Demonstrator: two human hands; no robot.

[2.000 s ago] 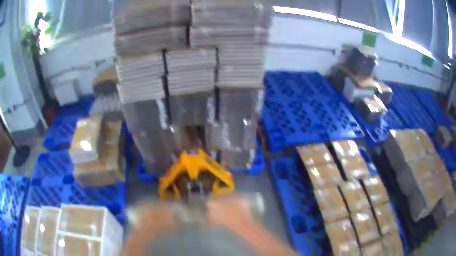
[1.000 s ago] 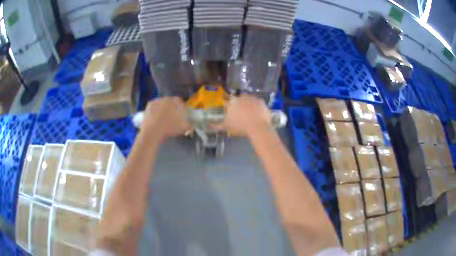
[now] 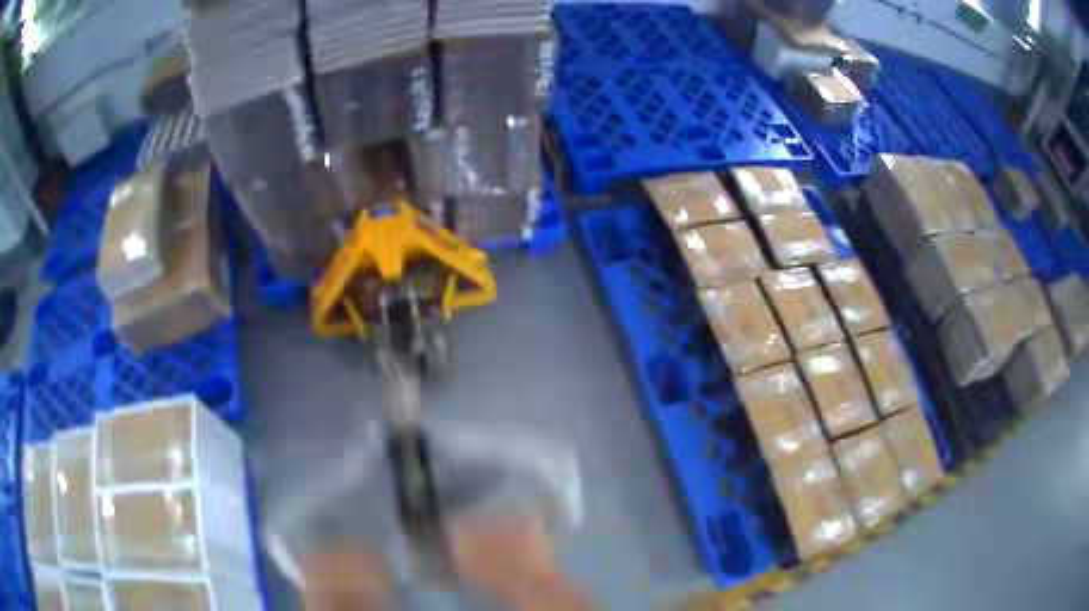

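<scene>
The orange-yellow pallet truck body stands against the tall pallet load of grey-brown cartons under many thin flat layers. Its dark tiller runs down towards me to the pale, blurred loop handle. My left hand and my right hand are at the bottom edge, blurred and cut off, closed around the handle's near bar on either side of the tiller. The forks are hidden. Blue pallet corners show at the load's foot.
Small brown cartons sit on a blue pallet to the right, beside yellow-black floor tape. Further right are more cartons. A white-sided carton block and a brown carton stand left.
The handle has come down and nearer to me, with both hands on it. More of the truck body and tiller shows. The load and floor pallets have shifted left in view.
</scene>
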